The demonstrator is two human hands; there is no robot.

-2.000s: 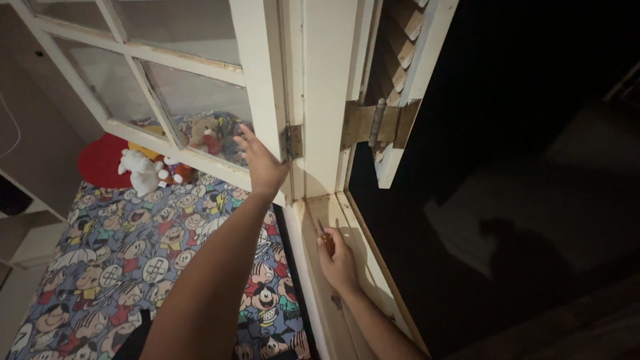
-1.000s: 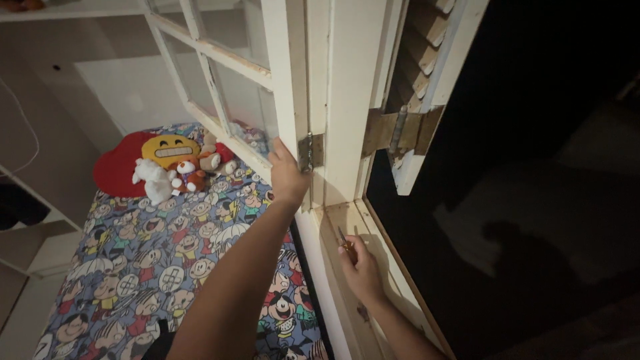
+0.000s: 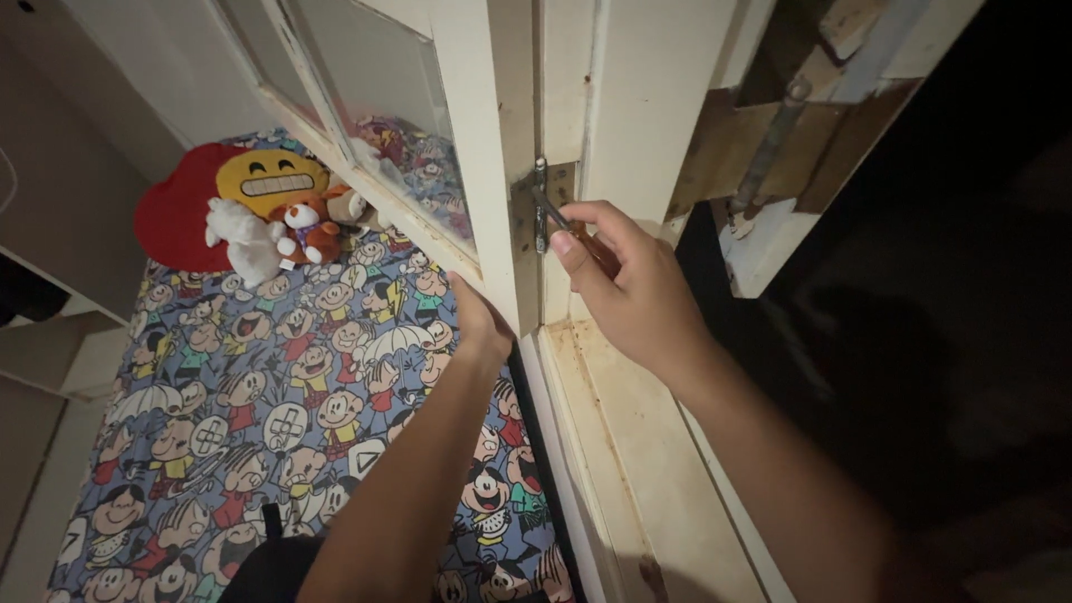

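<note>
My right hand grips a screwdriver with an amber handle mostly hidden in the fingers. Its dark shaft points up and left at a metal butt hinge on the window frame; whether the tip touches cannot be told. Low on the white glazed window sash, my left hand rests at the bottom edge, its fingers largely hidden behind the wood. The sash stands swung out over the bed. A larger, worn hinge joins the frame to a louvred shutter at the right.
Below the sash is a bed with a cartoon-print cover. On it lie a red cushion, a yellow face cushion and several plush toys. The wooden sill runs under my right arm. Shelving stands at the left; darkness lies beyond the shutter.
My right hand has risen with the screwdriver from above the sill to the sash hinge. My left hand has moved down from beside the hinge to the sash's bottom edge.
</note>
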